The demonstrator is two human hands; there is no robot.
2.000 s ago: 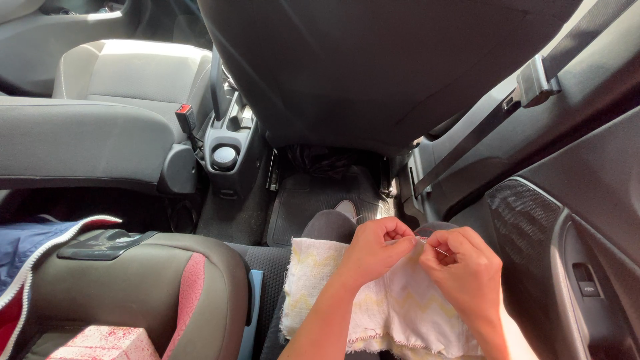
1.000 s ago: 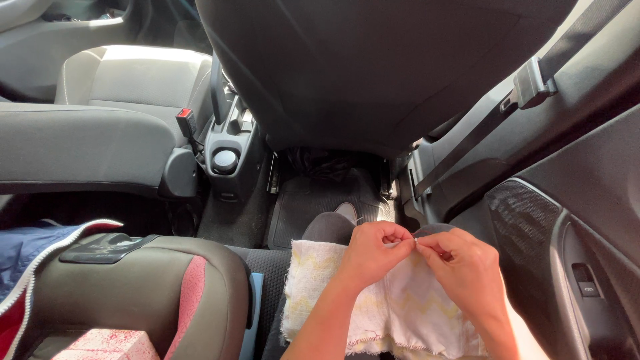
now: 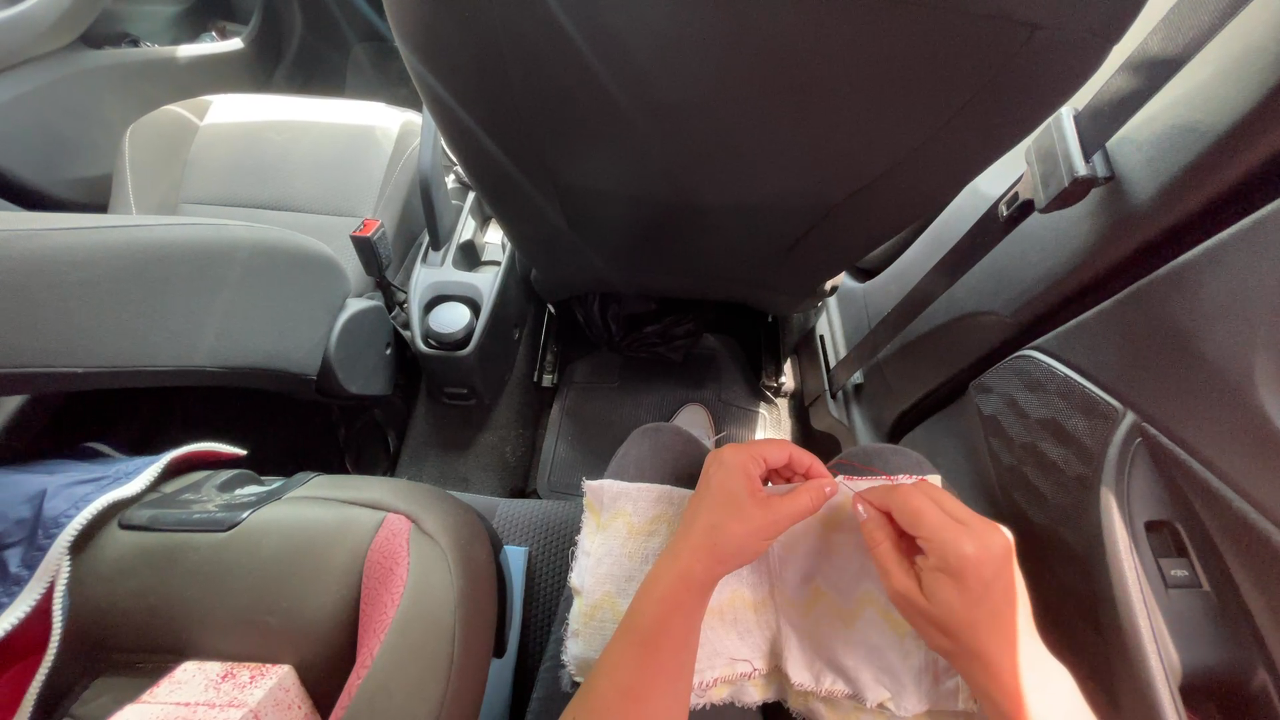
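Observation:
A white cloth with pale yellow zigzags (image 3: 735, 620) lies across my lap, its edges frayed, with dark red stitching along the bottom and at the upper right. My left hand (image 3: 765, 500) pinches at the cloth's upper edge, thumb and forefinger together. Close on its right, my right hand (image 3: 925, 530) has its thumb and forefinger pinched on a thin dark thread (image 3: 845, 487). The thread runs between the two hands. Whether a needle is in the fingers cannot be told.
A child car seat (image 3: 430, 590) stands at the left, bearing a red-speckled box (image 3: 225, 692) and a blue jacket (image 3: 35, 515). The front seat's back (image 3: 740, 150) is ahead; the car door (image 3: 1190, 450) and seat belt (image 3: 930, 280) are at right.
My right hand has moved a little away from my left hand since one second ago, when their fingertips were together. The cloth stays on my lap.

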